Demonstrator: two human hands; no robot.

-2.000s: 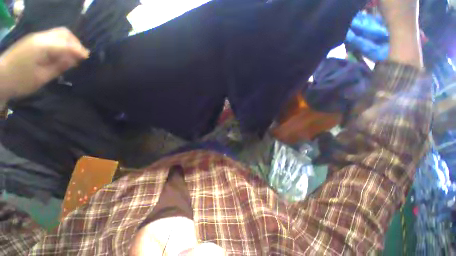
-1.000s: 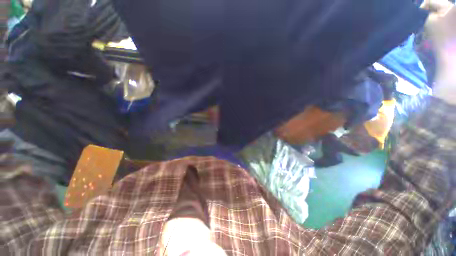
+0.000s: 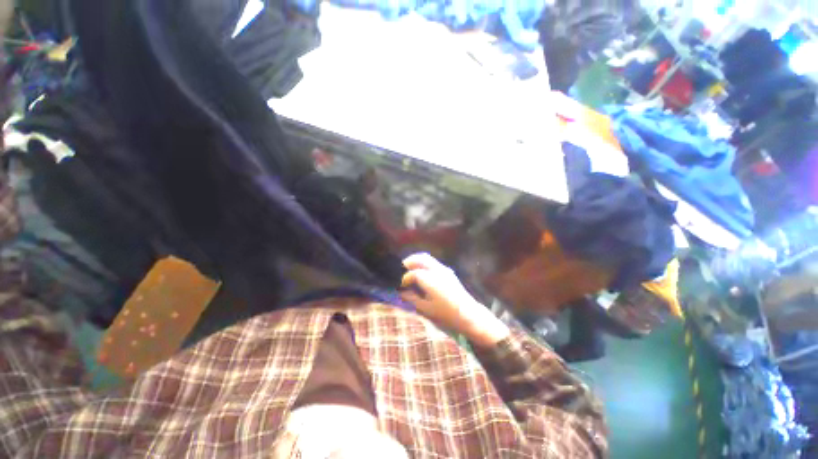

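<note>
Dark navy trousers (image 3: 211, 143) hang in a long diagonal stretch from the top left down to my lap. My right hand (image 3: 439, 296) is low at the centre, in front of my belly, with its fingers curled on the lower end of the trousers; the fingertips are partly blurred. My left hand is not seen; only its plaid sleeve runs up the far left edge, with an unclear pale blur in the top left corner.
A white, glaring table (image 3: 430, 99) lies ahead. A navy heap (image 3: 619, 220) and blue garments (image 3: 686, 161) are at its right. A dark pile (image 3: 81, 179) is at the left. An orange-brown dotted sheet (image 3: 157, 314) lies low left. Bagged items (image 3: 753, 394) are far right.
The trousers have swung from across the front to the left, uncovering the table. My right hand has come down from the upper right to my lap. My left hand has left the picture.
</note>
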